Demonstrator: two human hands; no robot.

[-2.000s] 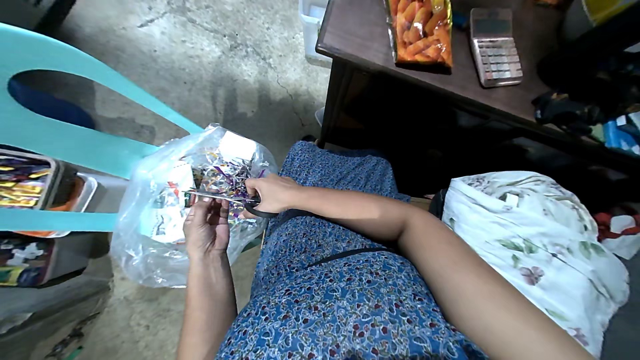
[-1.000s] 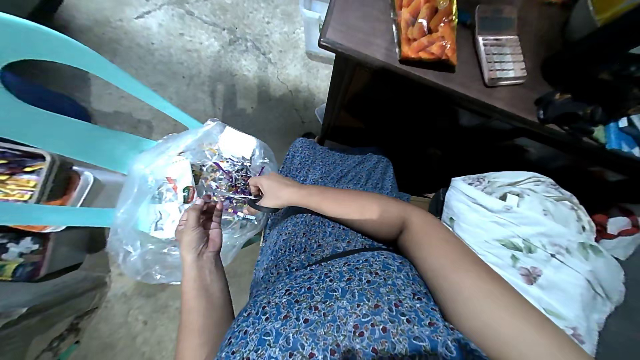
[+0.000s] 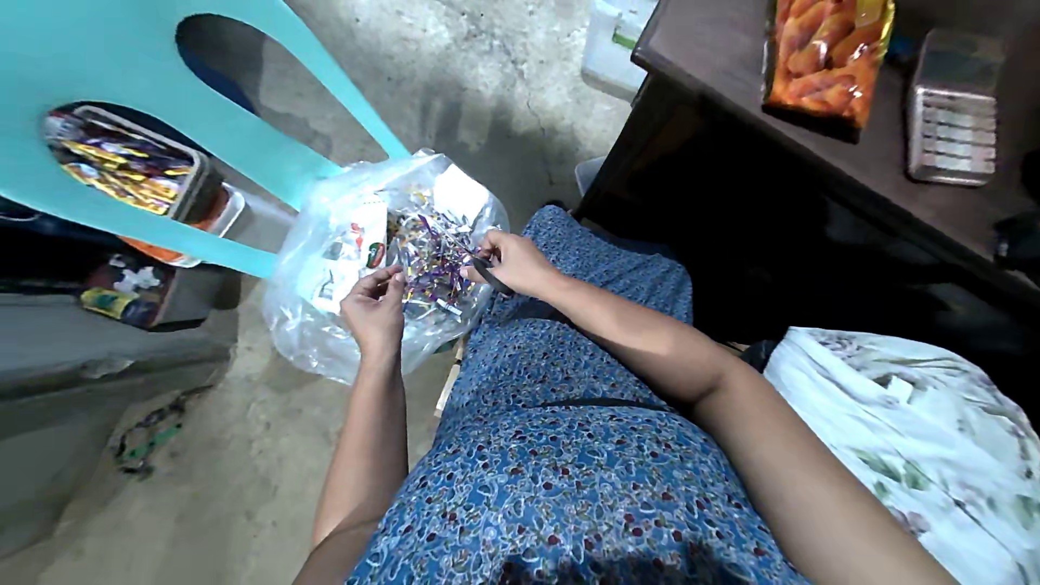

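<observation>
My right hand (image 3: 513, 262) grips a pair of scissors (image 3: 491, 276) with dark handles, over the right side of a clear plastic bag (image 3: 313, 341). Inside the bag lie many small shiny cut scraps (image 3: 435, 256) in purple, gold and silver, with white printed pieces (image 3: 461, 193) around them. To the left of the scraps is my left hand (image 3: 378, 305), its thumb and fingertips pinched together over the bag. Whether something small sits between those fingertips cannot be made out.
A teal plastic chair (image 3: 260, 166) stands at the left, behind it a tub of shiny wrapped packets (image 3: 130, 166). At the right, a dark wooden table (image 3: 715, 49) bears an orange snack packet (image 3: 833, 61) and a calculator (image 3: 952, 134). Flowered white cloth (image 3: 918, 439) lies at lower right.
The scissors have turned in my right hand; their blades pointed left toward my left hand two seconds ago. The view has shifted, showing more of the tub behind the chair.
</observation>
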